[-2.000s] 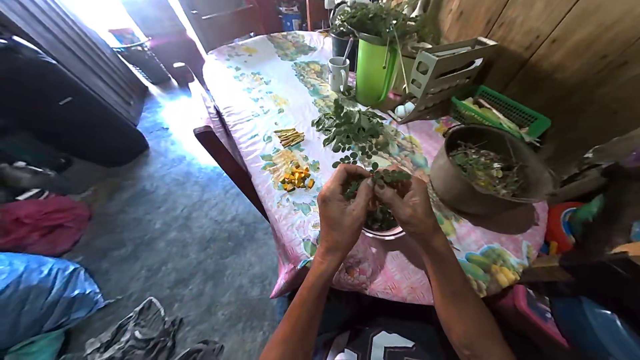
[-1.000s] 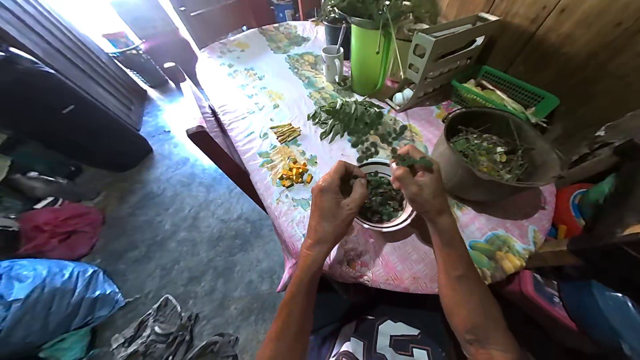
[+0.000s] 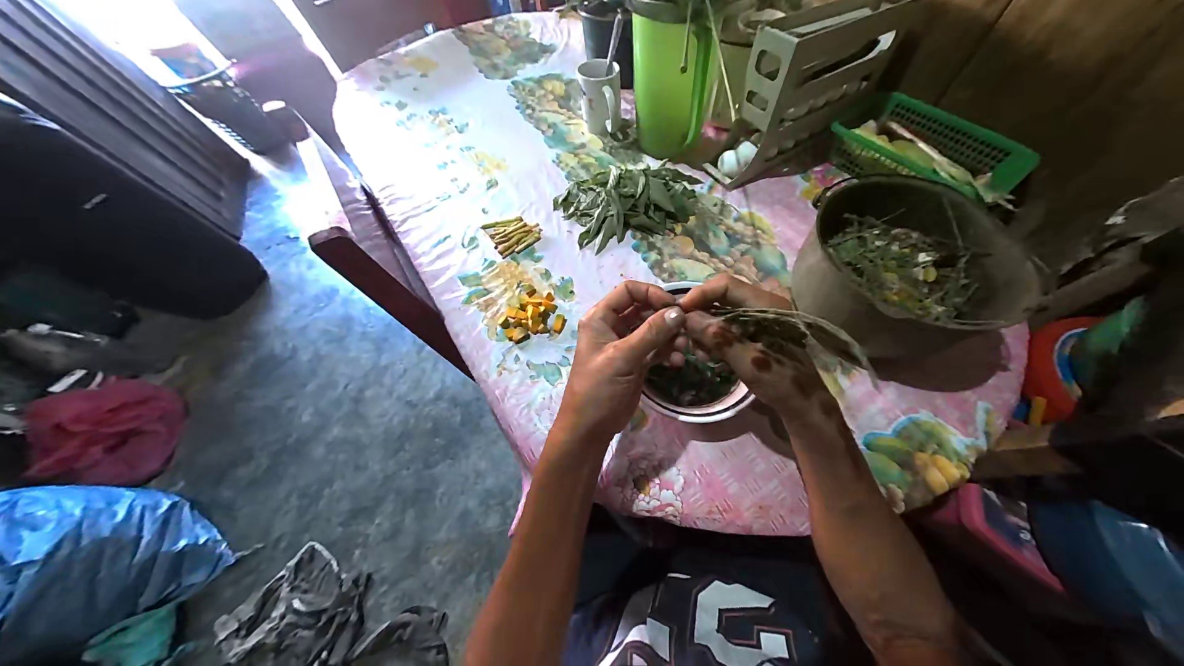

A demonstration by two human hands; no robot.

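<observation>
My left hand (image 3: 629, 347) and my right hand (image 3: 754, 347) meet at the fingertips over a white bowl (image 3: 708, 413) with torn green leaves (image 3: 689, 381) in it. Thin stems (image 3: 814, 324) stick out to the right from my right hand, which grips them. The left fingers pinch at the same spot; what lies between them is too small to tell. Beyond the bowl lies a pile of leafy green sprigs (image 3: 634, 202). To its left are cut yellow-green stalks (image 3: 511, 236) and orange cubes of what looks like squash (image 3: 532, 316).
A deep metal pot (image 3: 832, 287) with stems and scraps stands right of the bowl. Behind it are a green plastic basket (image 3: 999, 153), a slotted rack (image 3: 786, 102) with eggs (image 3: 737, 159), a green pitcher (image 3: 661, 92) and a mug (image 3: 598, 102). A chair (image 3: 393, 305) stands left of the table.
My hands, apart on either side of the bowl a second ago, have come together over it. Long stems now trail from my right hand, where a green leafy bunch showed before.
</observation>
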